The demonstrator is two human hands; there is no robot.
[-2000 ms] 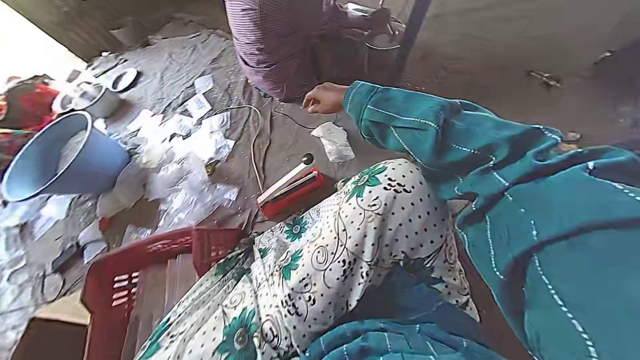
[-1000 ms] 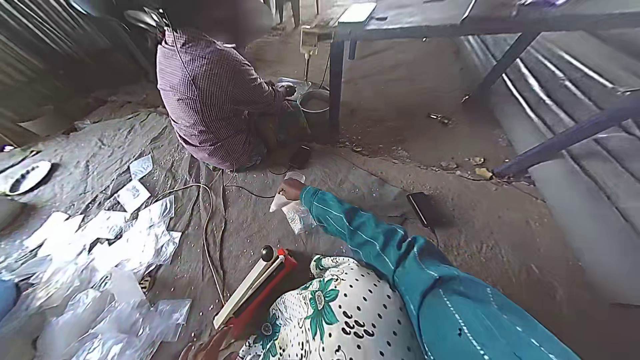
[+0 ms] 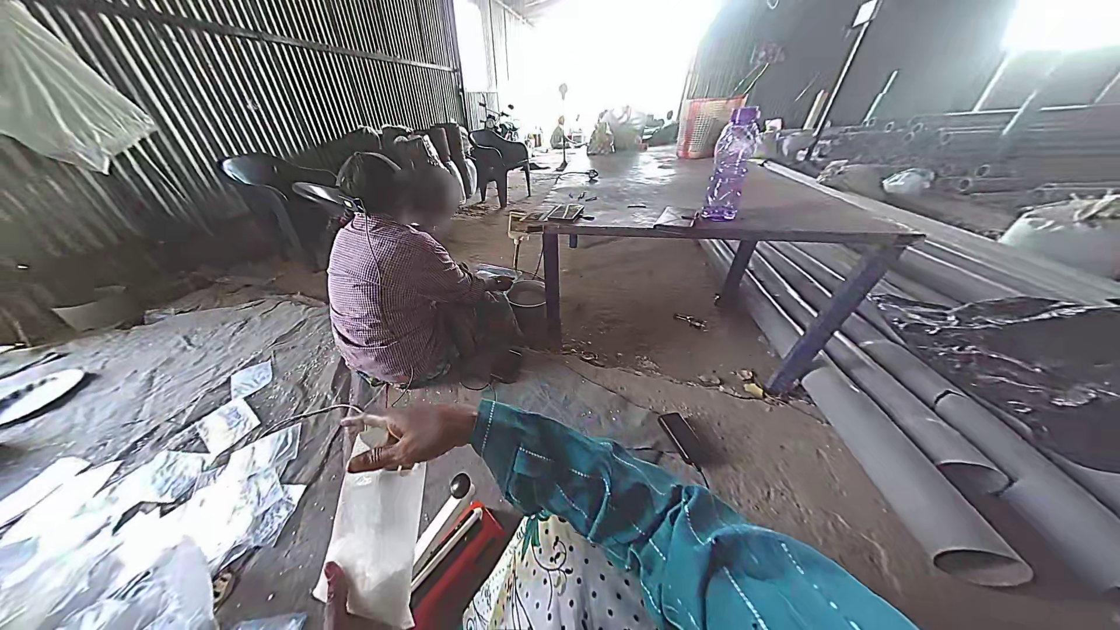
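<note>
My right hand [image 3: 416, 437], in a teal sleeve, holds the top of a whitish plastic packet [image 3: 376, 534] between thumb and fingers. At the bottom edge of the view, my left hand [image 3: 335, 595] grips the packet's lower left side; only part of it shows. Just right of the packet lies a red impulse sealer [image 3: 468, 560] with a white arm and a black knob, beside my patterned clothing. Many clear packets [image 3: 175, 490] are heaped on the ground sheet to the left.
A co-worker in a checked shirt [image 3: 385, 297] sits ahead by a metal bowl [image 3: 527, 294]. A table [image 3: 630, 197] bears a purple bottle [image 3: 731, 166]. Grey pipes [image 3: 910, 472] lie to the right. A dark phone-like object [image 3: 681, 437] and cables rest on the ground. A white plate [image 3: 35, 394] is far left.
My right hand was empty above the ground, then reached a packet there; now the packet is between both hands, left of the sealer. The view has swung up and right.
</note>
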